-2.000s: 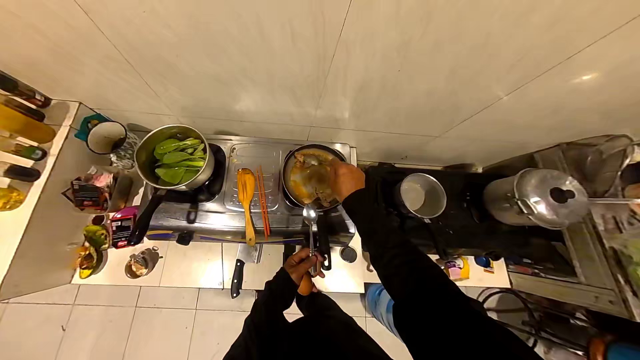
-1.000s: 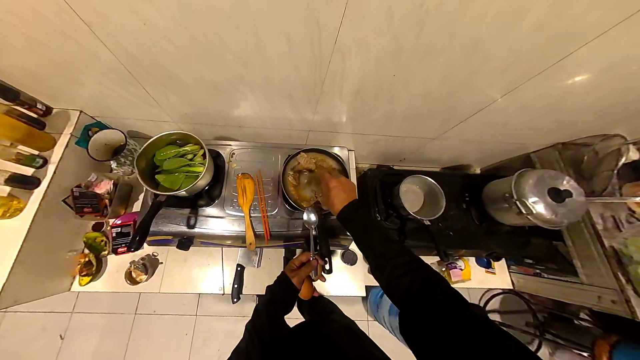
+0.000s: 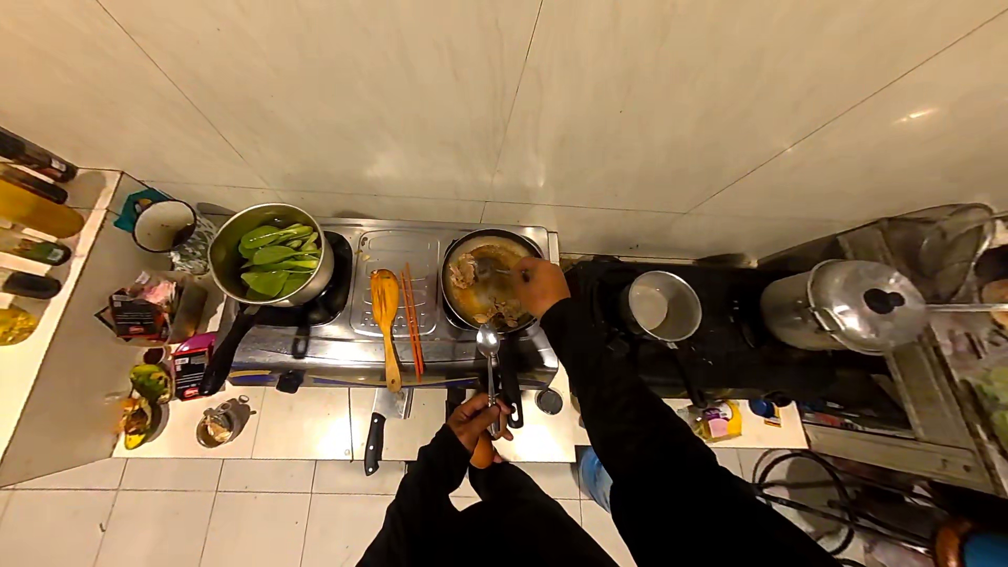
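My right hand [image 3: 542,287] is over the right rim of a frying pan [image 3: 447,296], closed on the handle of a utensil whose head lies in brownish liquid with pieces of what looks like meat [image 3: 465,272]. Below the pan, my left hand [image 3: 477,419] grips a metal spoon [image 3: 490,354], its bowl pointing up at the pan's near edge. An orange rounded thing [image 3: 482,452] shows beneath that hand; whether it is held is unclear. Left of the pan, a wooden spatula [image 3: 385,307] and orange chopsticks [image 3: 413,323] lie on the stove's steel top.
A pot of leafy greens [image 3: 272,260] stands on the left burner, its black handle [image 3: 228,350] toward me. To the right are a small saucepan [image 3: 664,305] and a lidded pot [image 3: 866,307]. A cleaver [image 3: 376,441] lies at the counter's front edge, near a glass [image 3: 220,425].
My right hand has shifted a little within the pan area, and the pieces in the pan have spread toward its left and near sides. My left hand stays below the pan with the spoon.
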